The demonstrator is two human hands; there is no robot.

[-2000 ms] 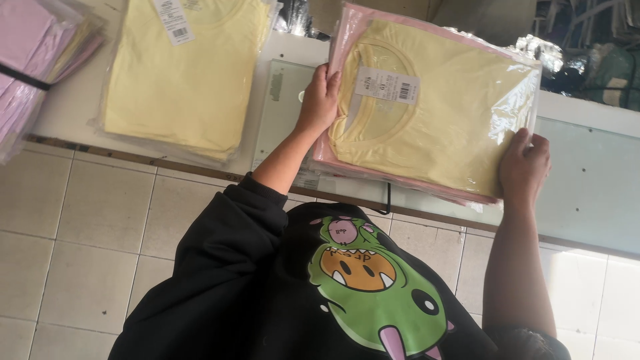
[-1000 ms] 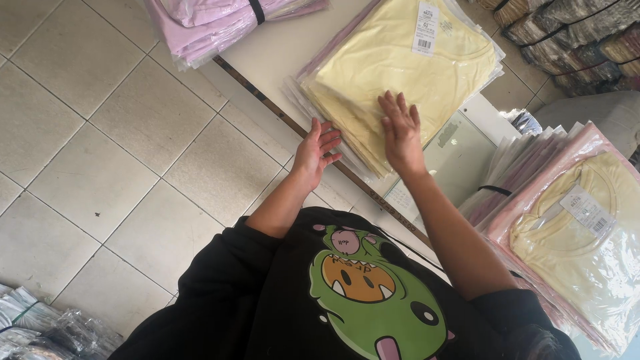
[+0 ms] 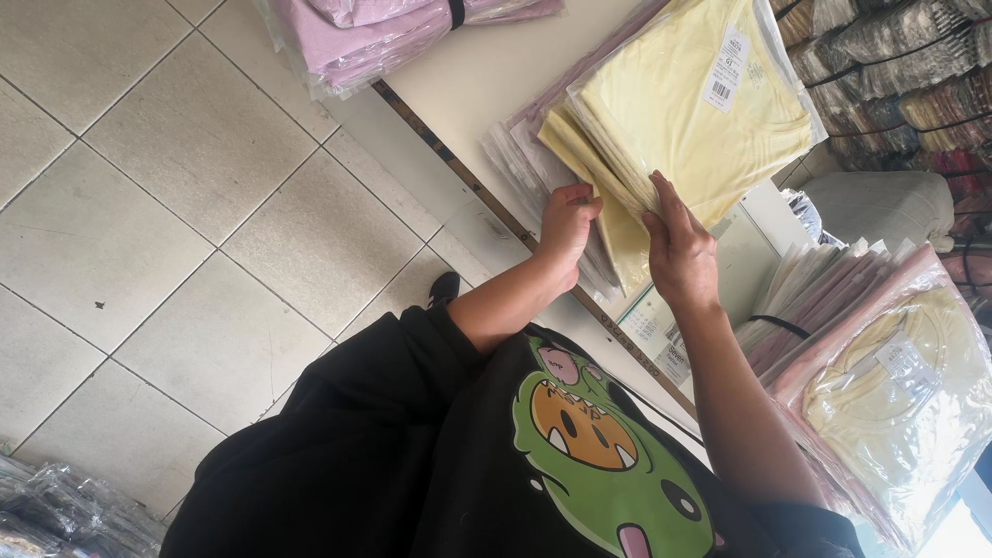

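A stack of plastic-bagged yellow garments [image 3: 690, 101] lies on the table, with bagged lilac garments under it. A tag with a barcode shows on the top garment. My left hand [image 3: 570, 225] is at the stack's near left edge, its fingers curled against the edge of a yellow bag; whether they pinch it is unclear. My right hand [image 3: 682, 248] grips the near edges of the upper yellow bags, thumb below and fingers along the top one.
A strapped bundle of bagged lilac garments [image 3: 372, 39] is at the top left of the table [image 3: 457, 101]. Another strapped bundle with a yellow garment on top [image 3: 876, 387] lies at right. Strapped packs [image 3: 891, 70] are piled behind; more plastic-wrapped packs [image 3: 70, 511] lie at bottom left.
Two seconds ago both hands held a bagged bundle; it now lies at right. Since one second ago, my right hand has moved from the top of the yellow stack to its near edge, lifting upper bags apart.
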